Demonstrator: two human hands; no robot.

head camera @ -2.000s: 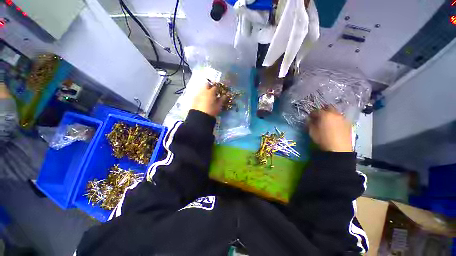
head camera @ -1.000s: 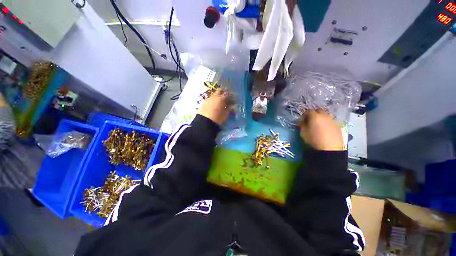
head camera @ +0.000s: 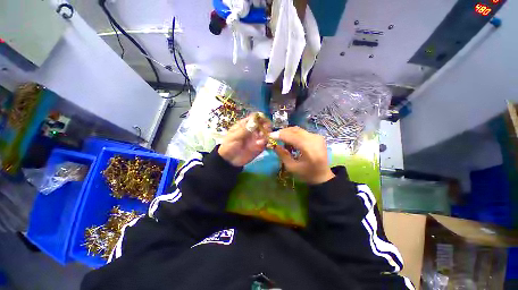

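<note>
My left hand (head camera: 244,140) and my right hand (head camera: 304,153) are close together in front of the fixture (head camera: 280,116). My left hand holds small brass parts (head camera: 260,119) at its fingertips. My right fingertips, with a whitish covering, pinch at a small gold piece (head camera: 272,143) beside the left fingers; whether a rod is with it is too blurred to tell. A pile of joined pieces (head camera: 285,177) on the green mat (head camera: 255,198) is mostly hidden by my right hand. Loose brass parts (head camera: 225,116) lie on the left bag.
A clear bag of silvery rods (head camera: 341,116) lies right of the fixture. White gloves (head camera: 287,48) hang above it. Blue bins (head camera: 76,226) at left hold gold and silvery pieces. An open carton (head camera: 406,241) stands at lower right. A control panel (head camera: 454,34) is at upper right.
My left hand has left the brass parts and my right hand has left the rod bag. Both have come together in front of the fixture. The view has shifted somewhat.
</note>
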